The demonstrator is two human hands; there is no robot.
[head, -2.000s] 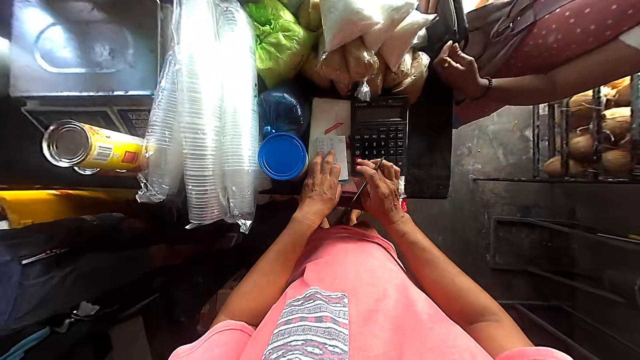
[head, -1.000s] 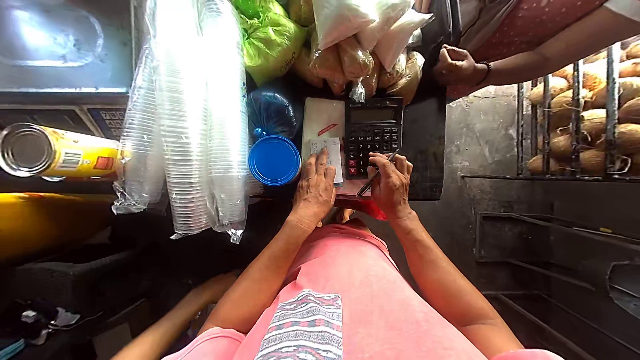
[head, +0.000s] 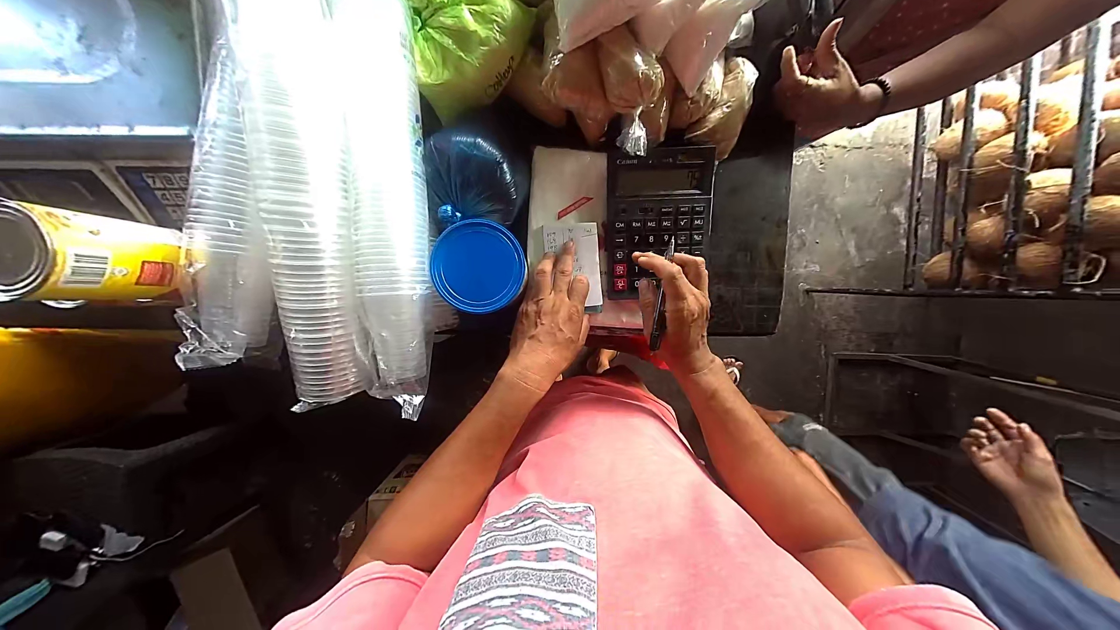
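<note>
My left hand (head: 553,317) lies flat with its fingers on a small slip of paper (head: 584,262) that bears handwriting. Under the slip is a larger pale pad or packet (head: 569,179) with a red mark. In my right hand (head: 681,306) a dark pen (head: 657,322) is held against the palm, while a finger reaches to the lower keys of a black Canon desktop calculator (head: 661,184). Its display shows digits. A round blue lid (head: 478,266) is just left of my left hand.
Wrapped clear plastic cups (head: 315,262) and a yellow can (head: 96,254) lie at left. Green (head: 468,52) and brown-filled bags (head: 630,74) stand behind. A person's hand (head: 818,83) is at upper right, near caged coconuts (head: 1046,197); another person's hand (head: 1015,455) is lower right.
Another person's arm and blue-clothed leg have appeared at lower right, and the arm at lower left is gone. The upper-right person's hand has opened from a closed pose. My left hand stays on the slip.
</note>
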